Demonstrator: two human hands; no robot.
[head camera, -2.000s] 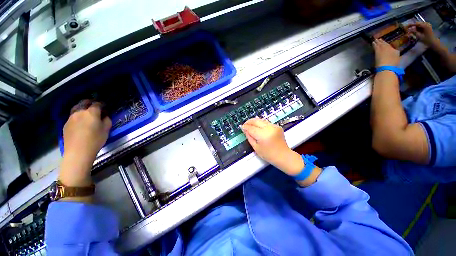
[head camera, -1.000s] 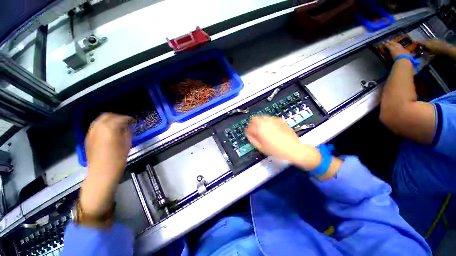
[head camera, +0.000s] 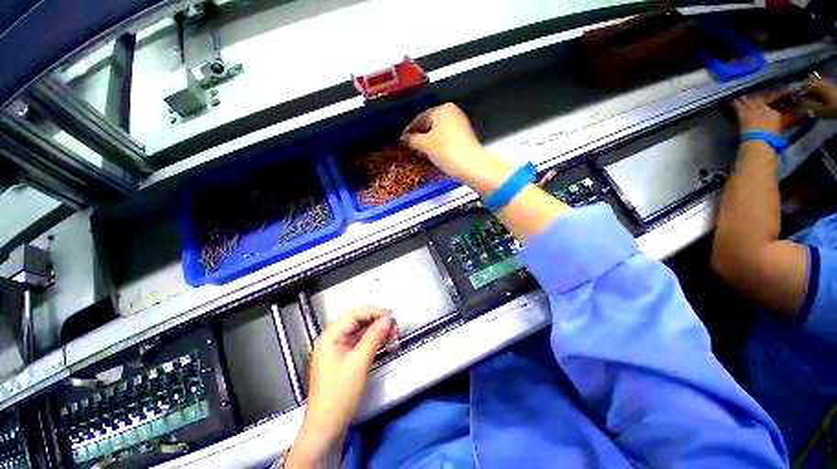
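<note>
My right hand (head camera: 447, 145), with a blue band at the wrist, is over the back of the right blue bin (head camera: 353, 207), fingertips close together by the heap of orange leaded components (head camera: 395, 174). My left hand (head camera: 347, 359) is above the conveyor, left of the board panel, thumb and fingers bent towards each other. Whether either hand holds a component is too small to tell. The green circuit board panel (head camera: 491, 266) lies in its black pallet (head camera: 447, 223), partly hidden by my right sleeve. The left blue bin (head camera: 266, 257) holds a sparser heap of grey leaded components (head camera: 306, 217).
Another pallet with a green board panel (head camera: 138, 417) lies at the lower left. The red holder (head camera: 393, 81) stands behind the bins. The near conveyor rail (head camera: 518, 322) runs in front of me. At the right, another person's hands (head camera: 758, 114) work at an orange-brown piece.
My right hand has moved from the board panel up to the right bin. My left hand has left the left bin and come down over the conveyor. The view has shifted, showing more at the lower left.
</note>
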